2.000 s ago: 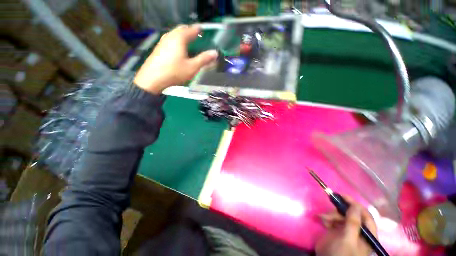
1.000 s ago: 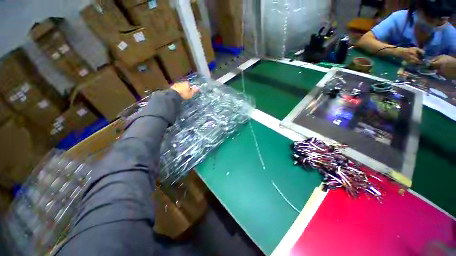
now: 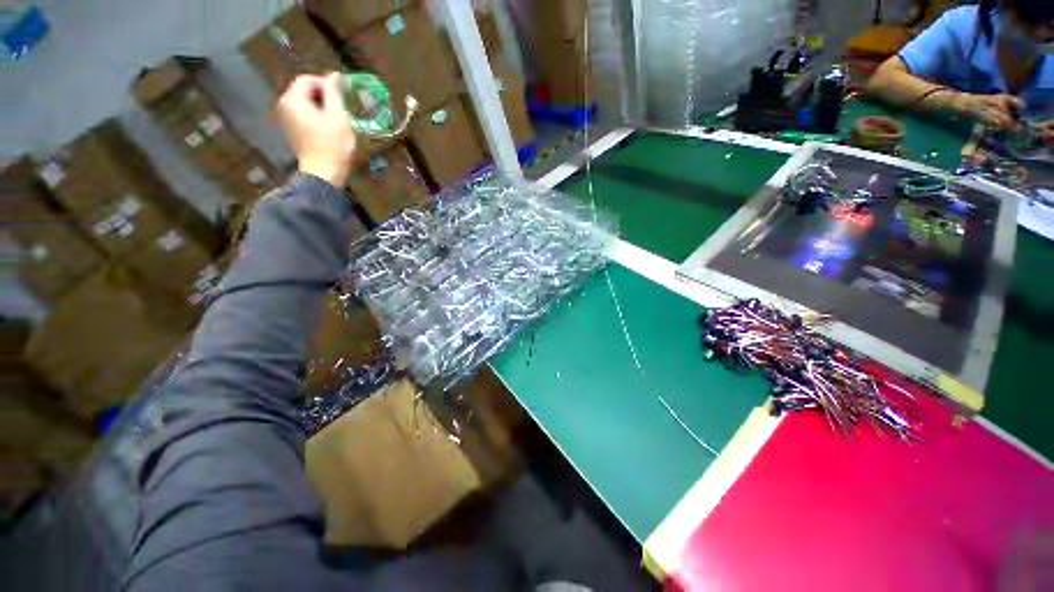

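Observation:
My left hand [image 3: 317,121] is raised at the upper left and holds a green ring PCB [image 3: 372,104] between its fingers, above the stacked clear blister trays [image 3: 485,266]. A small pale end sticks out at the ring's right side. The blister trays hold many wires and overhang the bench's left edge. A loose pile of connector leads [image 3: 798,364], dark red, black and white, lies at the back left of the pink mat [image 3: 855,509]. My right hand is not in view.
The framed panel [image 3: 878,254] lies behind the wire pile. A thin pale strand [image 3: 688,426] hangs over the green bench [image 3: 589,393]. A brown cardboard box [image 3: 393,468] is below left. Cartons stand behind. Another worker [image 3: 965,69] sits opposite at the upper right.
The view has swung left, away from the soldering iron and right hand. My left hand has gone to the blister trays, then risen up and left with the ring PCB.

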